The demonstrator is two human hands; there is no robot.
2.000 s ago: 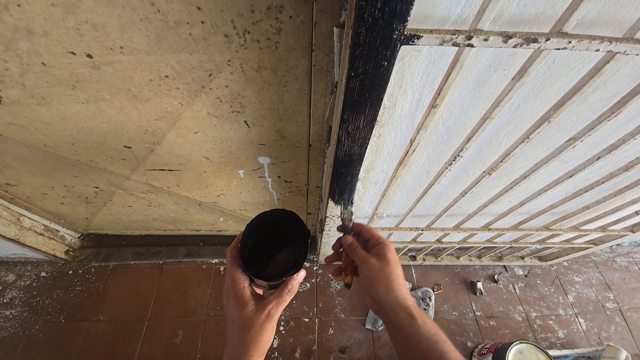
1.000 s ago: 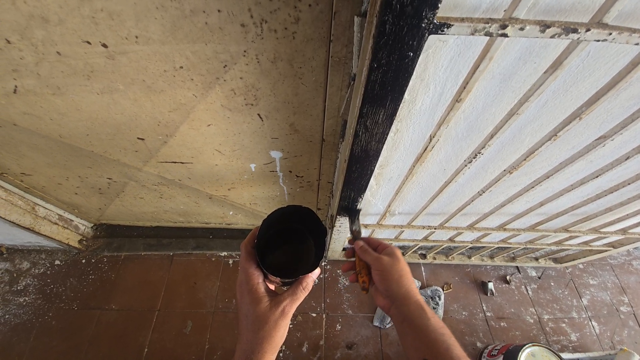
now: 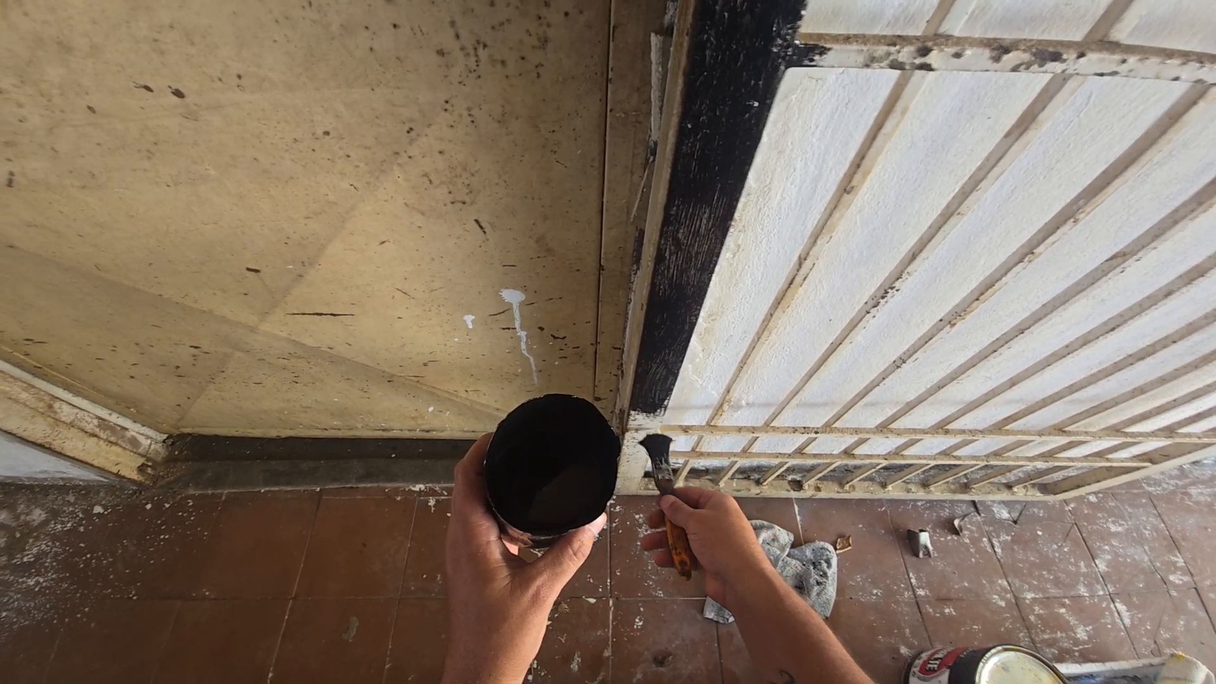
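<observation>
My left hand (image 3: 513, 570) is wrapped around a can of black paint (image 3: 551, 465), its open top facing me. In my right hand (image 3: 708, 537) is a paintbrush (image 3: 676, 541) with an orange-brown handle, its black-wetted bristles pointing up and away, just right of the can and apart from the gate. Above it rises the gate's metal frame post (image 3: 708, 190), coated black down to just above the lower rail; its bottom end is off-white. Black also marks the left end of the upper crossbar (image 3: 997, 57).
A yellowish stained door panel (image 3: 380, 209) stands left of the post. Off-white gate bars (image 3: 855, 190) spread right. On the tiled floor (image 3: 361, 579) lie a grey rag (image 3: 812, 575), small debris (image 3: 920, 543) and a paint can (image 3: 1007, 665) at the lower right.
The brush touched the post near its lower end a second ago; now its bristles are off the post and lower. Black coating reaches slightly further down than two seconds ago.
</observation>
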